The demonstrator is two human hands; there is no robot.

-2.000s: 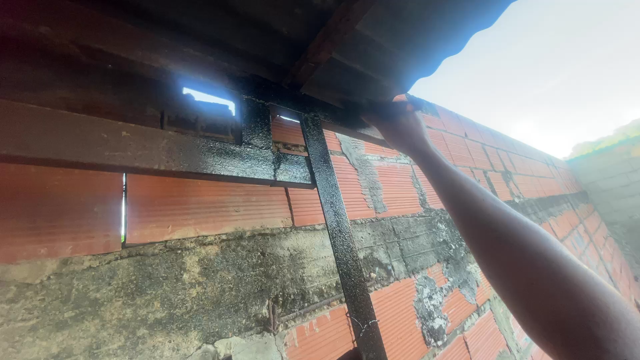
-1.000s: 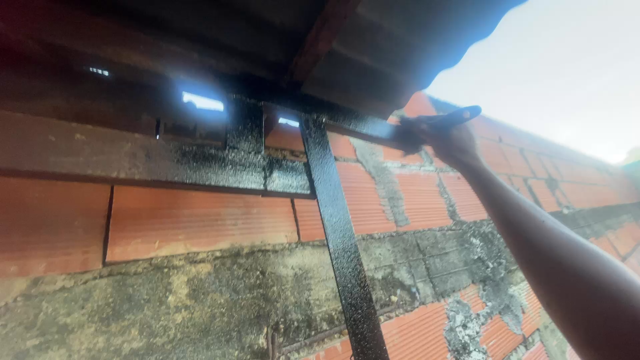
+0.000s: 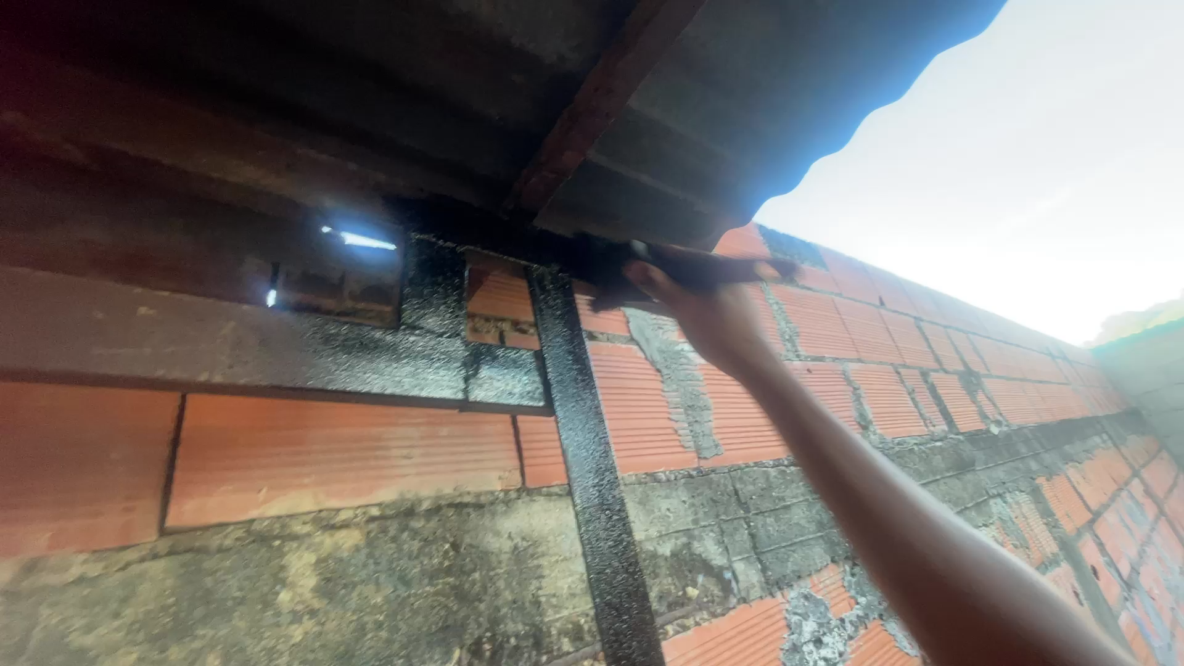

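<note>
My right hand (image 3: pixel 708 305) is raised under the roof edge, shut on a dark paintbrush (image 3: pixel 703 266) whose handle points right. The dark, blurred bristle end lies against the upper metal beam (image 3: pixel 490 231), just right of the post top. Wet-looking black paint coats the slanting metal post (image 3: pixel 592 462) and the right part of the lower horizontal beam (image 3: pixel 388 356). Farther left that beam is a duller grey-brown. A short black upright piece (image 3: pixel 433 287) joins the two beams. My left hand is out of view.
Corrugated roofing (image 3: pixel 684 166) hangs low overhead, carried by a reddish-brown rafter (image 3: pixel 610 102). Behind the metal frame runs a hollow-brick wall (image 3: pixel 351 453) with a rough concrete band (image 3: pixel 277 573). A paler wall (image 3: pixel 1147 370) stands at the far right.
My right hand has moved left along the upper beam, from beyond the post towards its top, since one second ago. The brush is still in my hand.
</note>
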